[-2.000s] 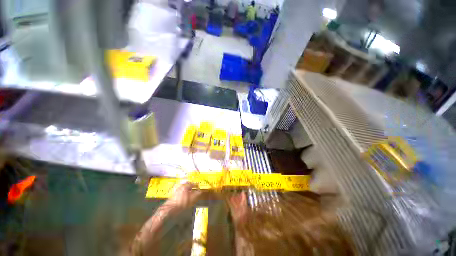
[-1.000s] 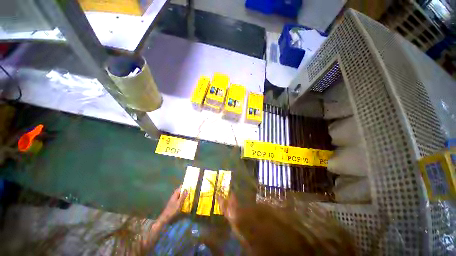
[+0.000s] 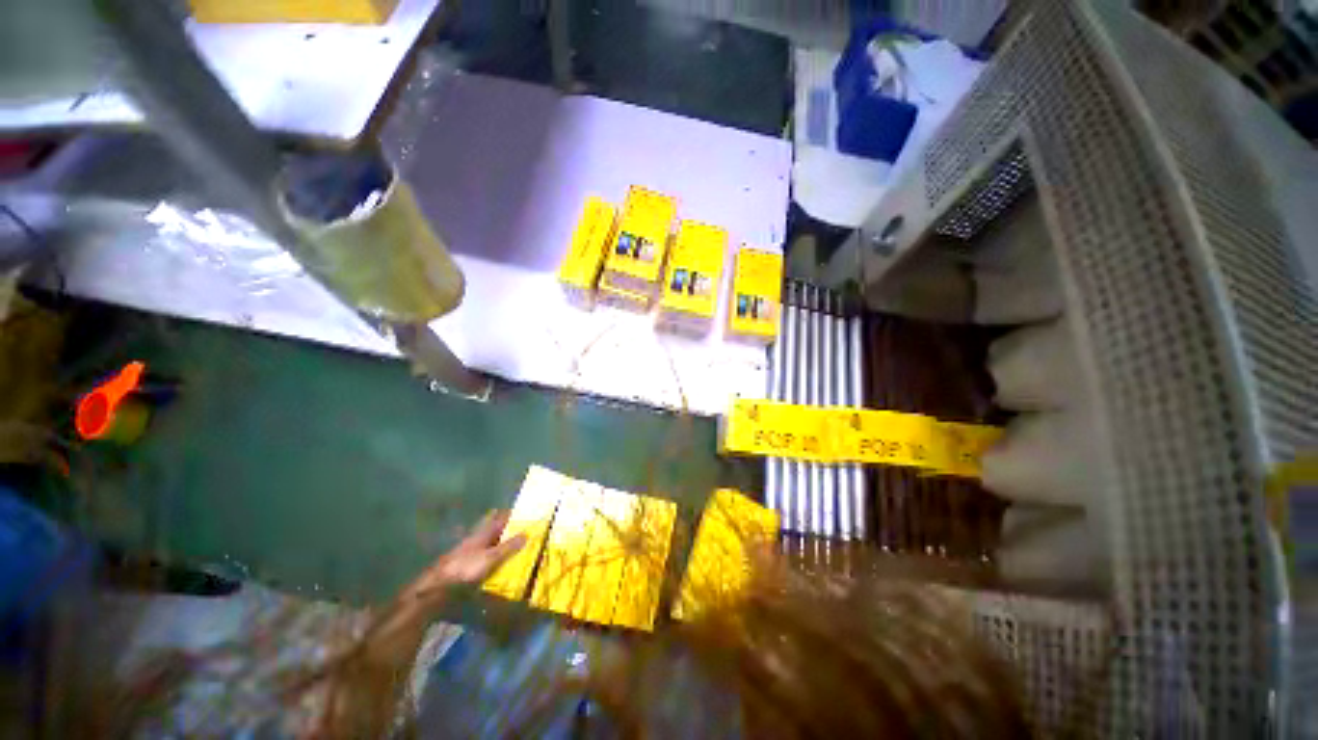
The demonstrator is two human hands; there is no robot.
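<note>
Several yellow boxes [image 3: 604, 557] lie side by side on the green mat [image 3: 289, 463]. The leftmost box [image 3: 523, 535] is slightly tilted against them, and one box [image 3: 727, 557] sits apart on the right. My left hand [image 3: 470, 558] has its fingers on the leftmost box's left edge. My right hand cannot be made out; brown hair covers the lower right. A row of yellow boxes marked "POP 10" [image 3: 846, 435] runs over the rollers [image 3: 812, 499] to the tunnel's curtain [image 3: 1034, 398].
More yellow boxes [image 3: 691, 275] stand in a loose row on the white shelf [image 3: 506, 159]. A beige cylinder [image 3: 379, 253] hangs on a slanted post. An orange object [image 3: 110, 402] lies at left. The perforated tunnel guard [image 3: 1171, 289] rises at right, with a blue bin [image 3: 873, 101] behind.
The single box left of the POP 10 row is gone from its spot. More boxes lie before me, with one apart on the right. The right hand, seen earlier, is hidden.
</note>
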